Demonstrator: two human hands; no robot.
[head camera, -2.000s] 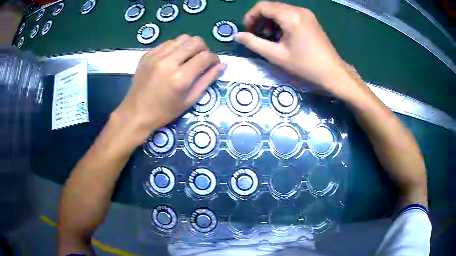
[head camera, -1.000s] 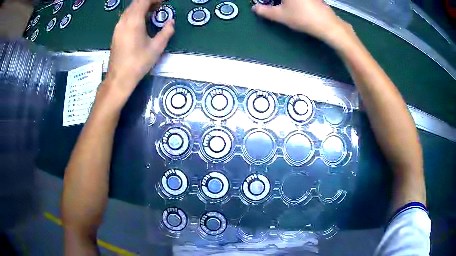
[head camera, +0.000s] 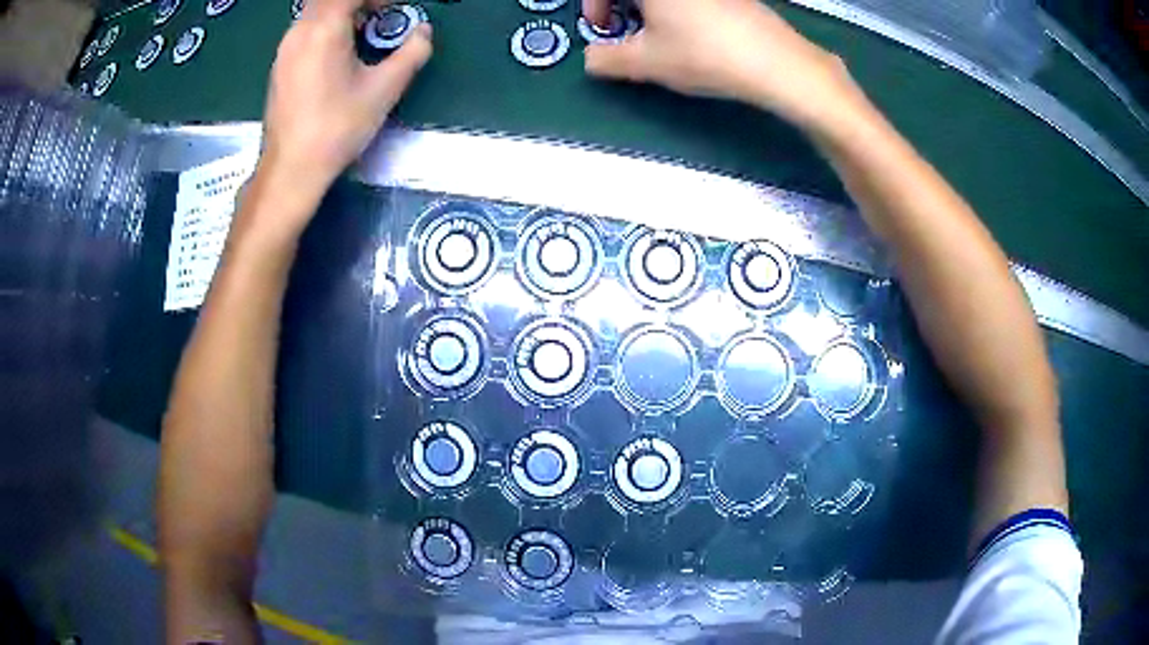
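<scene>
A clear blister tray (head camera: 605, 410) lies on the dark green worktop. Its top row holds round parts in all but the rightmost pocket. The second row holds two at the left, the third row three, the bottom row two. My left hand (head camera: 330, 88) is over the belt at the top, thumb and fingers around a round part (head camera: 393, 25). My right hand (head camera: 680, 48) is further right over the belt, thumb and finger at another round part (head camera: 607, 27), which they partly cover. The top frame edge cuts off some fingers.
More round parts (head camera: 539, 43) lie on the green belt (head camera: 491, 101). A metal rail (head camera: 605, 189) runs between belt and tray. Stacked clear trays (head camera: 69, 202) stand at left, beside a white label sheet (head camera: 202, 233) partly behind my left forearm. Ridged clear plastic (head camera: 932, 32) is at upper right.
Since two seconds ago, my left hand has gone from the tray's top edge to the belt, uncovering the top row. My right hand has moved left to another part within the last second.
</scene>
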